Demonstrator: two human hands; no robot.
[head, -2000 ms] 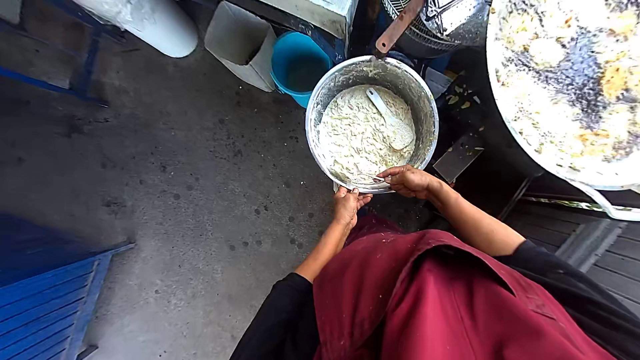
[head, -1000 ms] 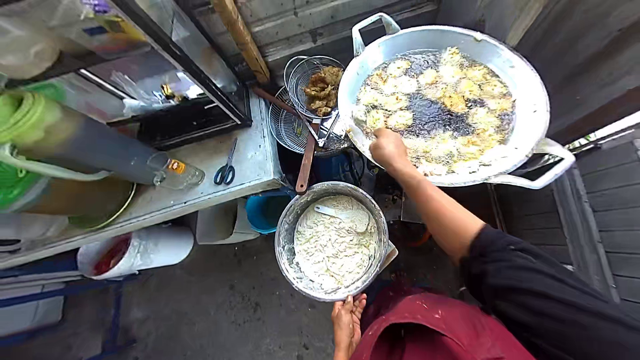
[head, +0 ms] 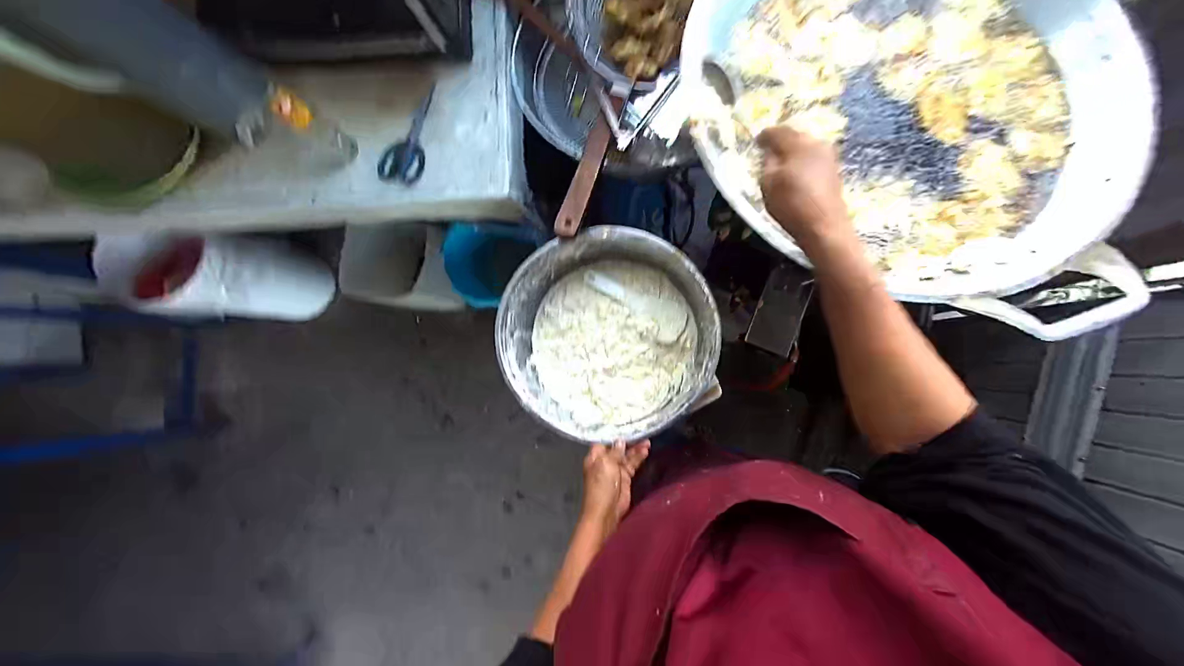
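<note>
My left hand (head: 612,470) grips the near rim of a round metal pot (head: 515,359) filled with pale, shredded-looking batter (head: 592,356). A white plastic scoop (head: 638,305) lies in the batter. At the upper right, my right hand (head: 803,180) is over the left edge of a large metal frying pan (head: 1110,83), its fingers curled round a spoon (head: 719,83) whose bowl shows beyond them; the hand is partly blurred. Pale and golden fritters (head: 943,111) float in dark, bubbling oil in the pan.
Behind the pot, a wooden-handled tool (head: 583,180) lies across wire strainers, one holding browned fritters (head: 645,32). Scissors (head: 402,159) lie on the counter (head: 462,139) at left. Below it are a blue bucket (head: 481,264) and white containers (head: 268,277). The pan's handle (head: 1064,310) juts out at right.
My right hand has gone from the pot's rim to the frying pan, where it was also one second ago. My left hand stays at the pot's near rim. The view has shifted.
</note>
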